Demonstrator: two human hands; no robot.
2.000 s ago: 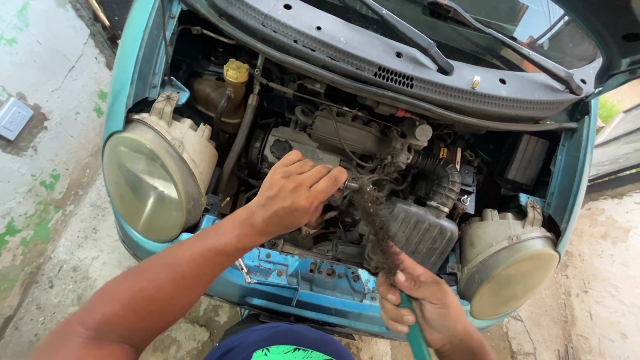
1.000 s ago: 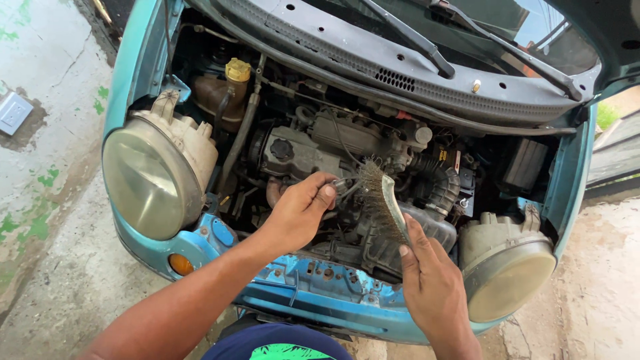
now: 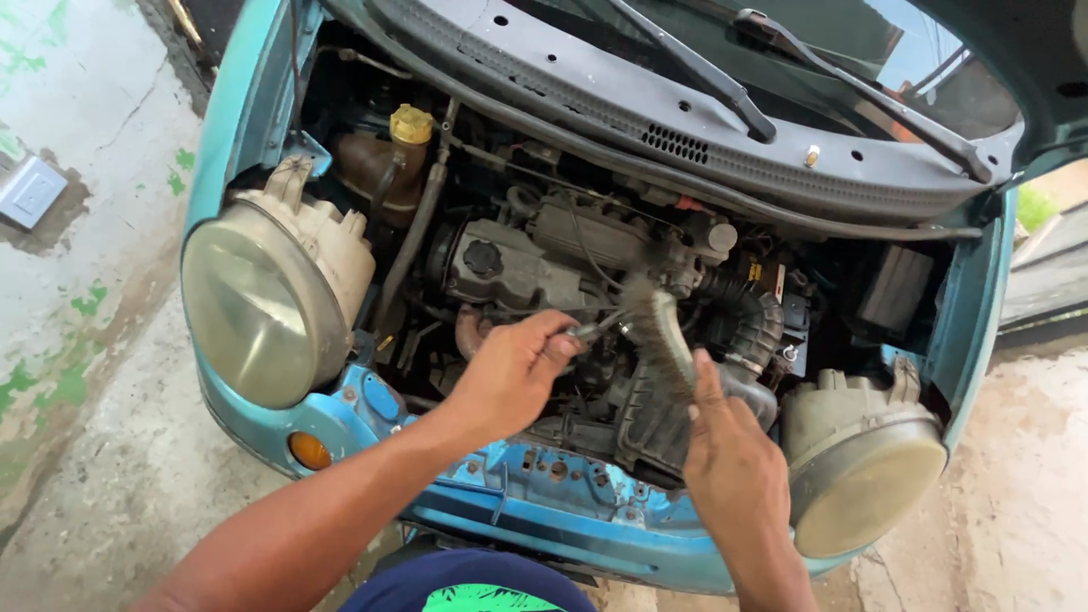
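My right hand [image 3: 735,450] grips a wire brush [image 3: 671,336], its blurred bristles turned left toward a small metal part. That small metal part [image 3: 583,331] is pinched between the thumb and forefinger of my left hand [image 3: 518,365]; its exact kind is hard to tell. Both hands are over the open engine bay of a teal car. Behind my left hand lies the engine's valve cover [image 3: 501,263] with a black oil filler cap [image 3: 482,257]. Below the brush sits the black air filter housing [image 3: 650,416], partly hidden by my right hand.
A cloudy headlight [image 3: 255,306] stands at the left and another headlight [image 3: 871,476] at the right. A reservoir with a yellow cap [image 3: 411,124] is at the back left. The blue front crossmember [image 3: 578,501] runs under my forearms. A ribbed intake hose [image 3: 756,327] lies right of the brush.
Two seconds ago the brush's green handle showed and its bristles were lower; now the brush is higher and turned, with its handle hidden by my right hand. My left hand still holds the small part.
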